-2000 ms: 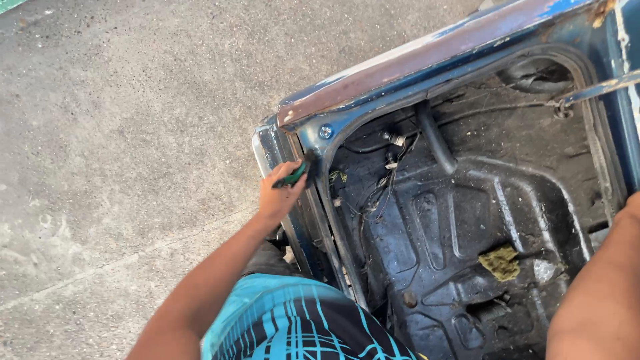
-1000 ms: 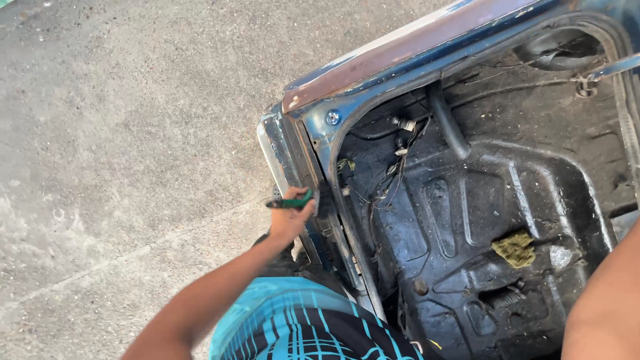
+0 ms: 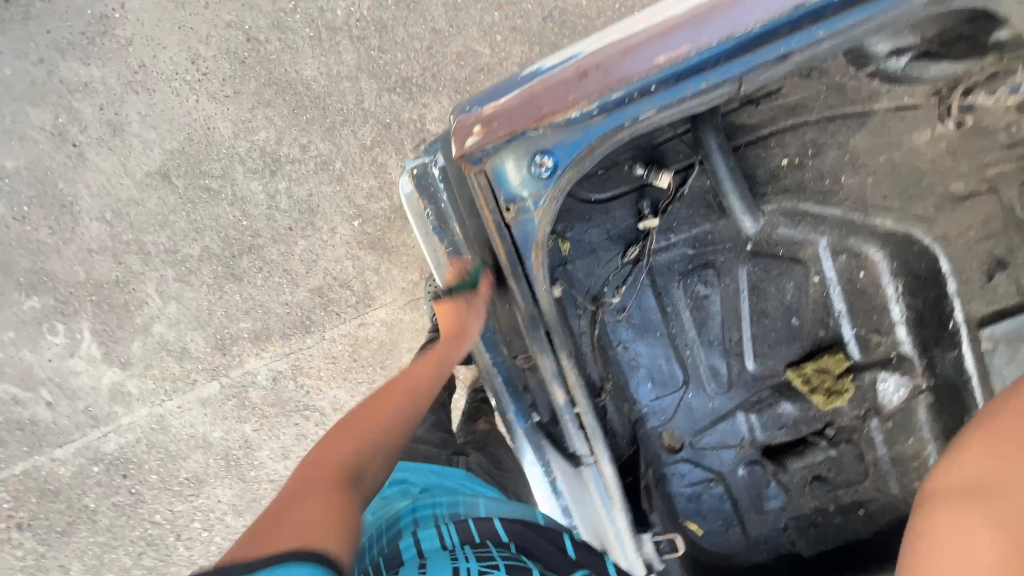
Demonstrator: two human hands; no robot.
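Note:
My left hand (image 3: 464, 312) grips a green-handled tool (image 3: 466, 280), blurred, whose working end lies against the channel along the outer edge of a blue car body. A metal door sill (image 3: 528, 320) with worn paint and a rubber seal (image 3: 552, 304) runs just to the right of that hand. Only my right forearm (image 3: 968, 488) shows, at the lower right edge; my right hand is out of frame. A round bolt (image 3: 544, 165) sits in the blue corner panel above the tool.
The bare floor pan (image 3: 720, 320) holds a yellowish piece of foam (image 3: 822, 378) and loose wiring with connectors (image 3: 652, 200). Grey concrete ground (image 3: 200, 200) lies outside the body. A seat-belt-like buckle (image 3: 669, 546) hangs near the bottom.
From beside the corner panel, my left hand has moved down along the edge channel with the green-handled tool. My right hand, partly seen at the right edge earlier, is out of view.

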